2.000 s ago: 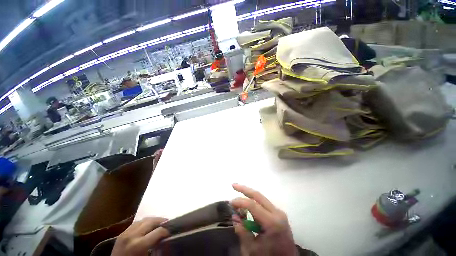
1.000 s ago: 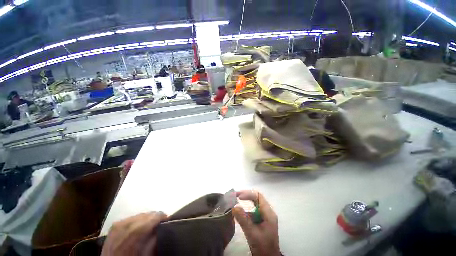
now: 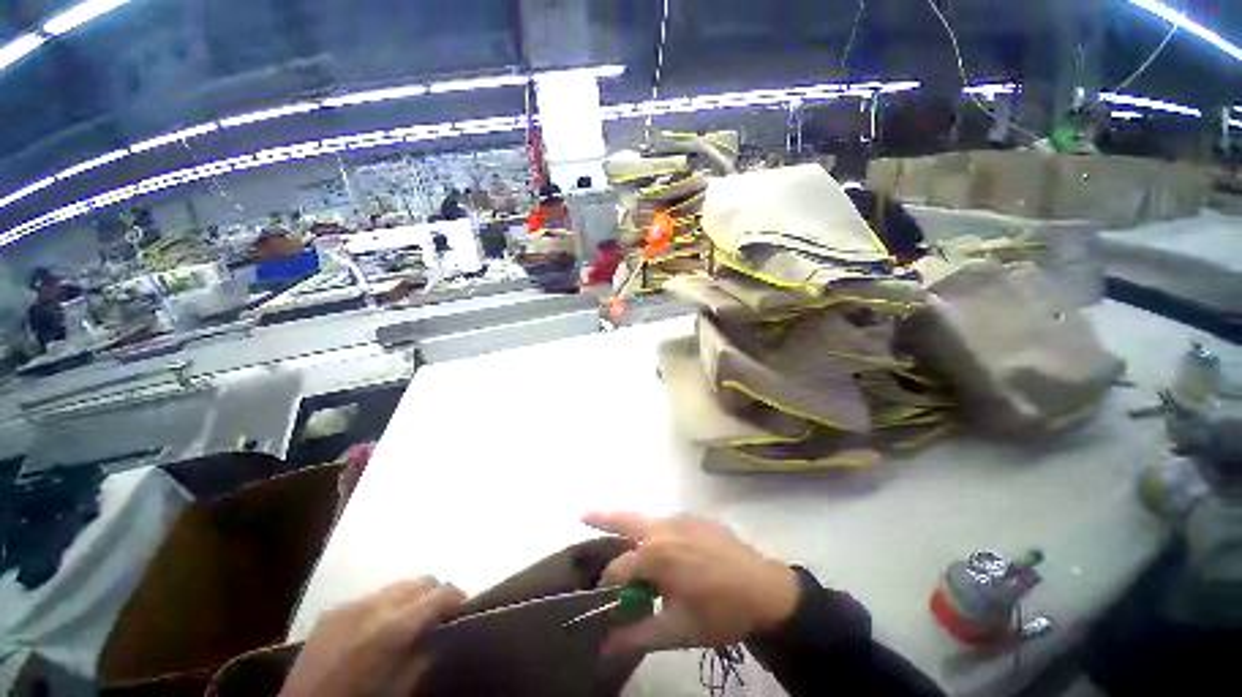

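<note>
A dark grey-brown fabric bag [image 3: 524, 645] is at the bottom centre, its long mouth edge facing up. My left hand [image 3: 371, 640] grips the bag's edge at its left end. My right hand [image 3: 702, 579] is at the right end of the mouth, closed around a small tool with a green handle [image 3: 635, 601]. The tool's thin metal shaft points left, over the bag's edge. My right index finger reaches left above the mouth. Whether the right fingers also hold the cloth, I cannot tell.
A heap of beige bags with yellow edging [image 3: 804, 341] stands on the white table [image 3: 504, 436]. A red and grey tool pot [image 3: 978, 596] is at the right. Dark thread [image 3: 722, 666] lies below my right wrist. An open brown carton [image 3: 225, 579] is at the left.
The view first turned right, shifting the scene left. My right hand has swung over the bag's right end, and the tool's metal shaft now shows pointing left. My left hand still grips the bag.
</note>
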